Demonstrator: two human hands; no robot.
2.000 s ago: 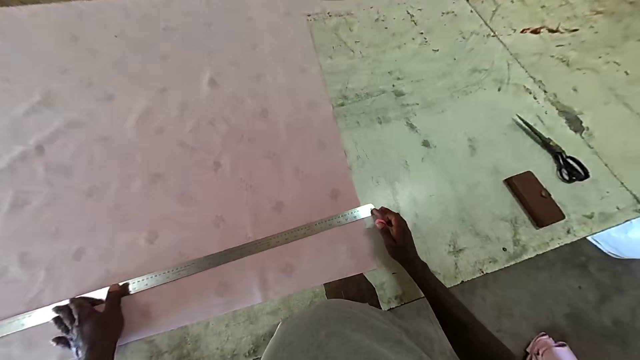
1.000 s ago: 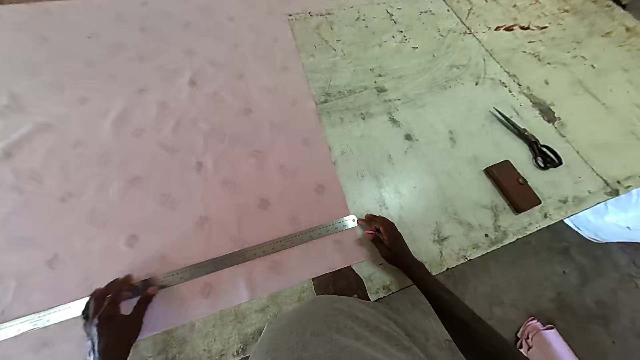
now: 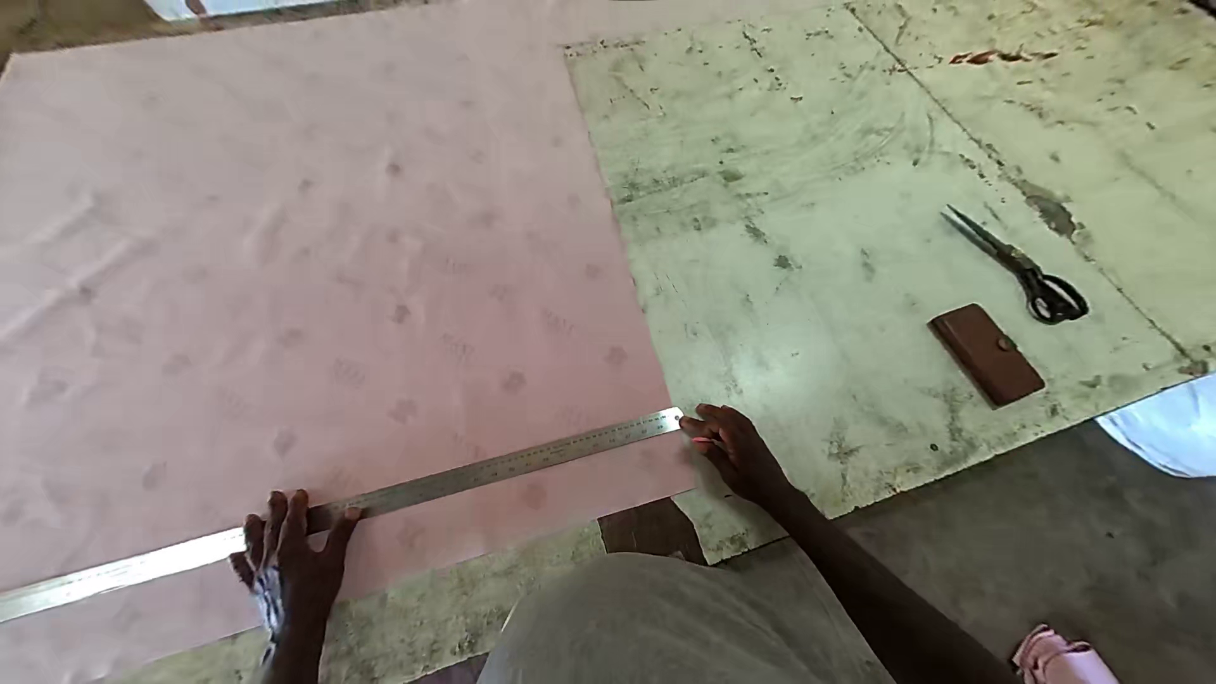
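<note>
Pink patterned fabric lies spread over the worn table. Across its near part runs a long metal ruler, slanting up to the right. My left hand presses on the ruler with fingers spread, left of its middle. At the ruler's right end, by the fabric's edge, my right hand has its fingertips against the metal; a small reddish thing shows between its fingers, too little of it visible to name.
Black-handled fabric shears and a brown wallet-like case lie on the pale, stained tabletop to the right. White cloth hangs past the table's edge. A pink cloth bundle is at lower right.
My left hand has moved right along the ruler since the earliest frame. My right hand stays at the ruler's right end.
</note>
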